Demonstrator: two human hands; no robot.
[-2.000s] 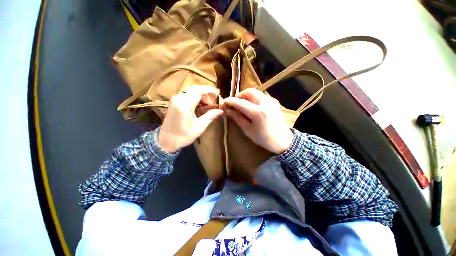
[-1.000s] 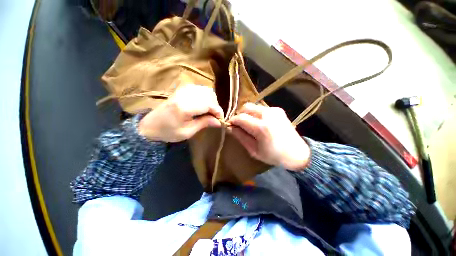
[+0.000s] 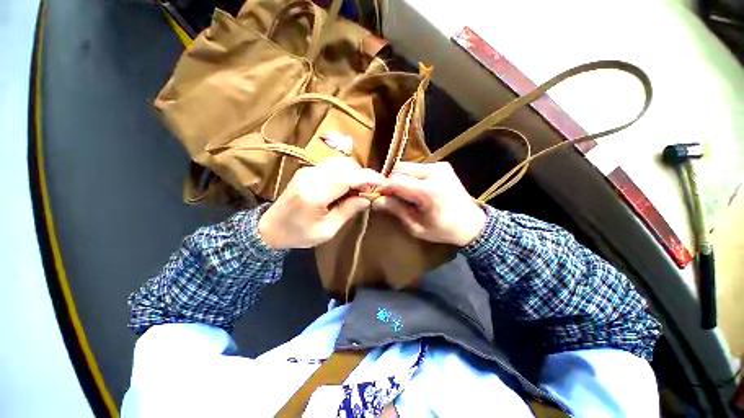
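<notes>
A tan-brown tote bag (image 3: 391, 253) rests on my lap, its mouth partly open and facing up. My left hand (image 3: 314, 202) and my right hand (image 3: 436, 202) meet at the near end of the mouth and pinch its top edge between their fingertips. A pale zip tape (image 3: 400, 139) runs away from the fingers along the mouth. The exact spot pinched is hidden by the fingers. The long shoulder strap (image 3: 563, 77) loops over the table edge on the right.
More tan bags (image 3: 232, 98) are heaped at the far left. On the table (image 3: 653, 106) at the right are two dark-red strips (image 3: 526, 86) end to end along its edge and a hammer (image 3: 700, 237). A dark floor or belt (image 3: 106, 196) with a yellow edge line lies left.
Both hands stay pinched together at the mouth. Since one second ago, the bag's far end has shifted right and my left hand has turned slightly. The heaped bags show more fully as the view shifts.
</notes>
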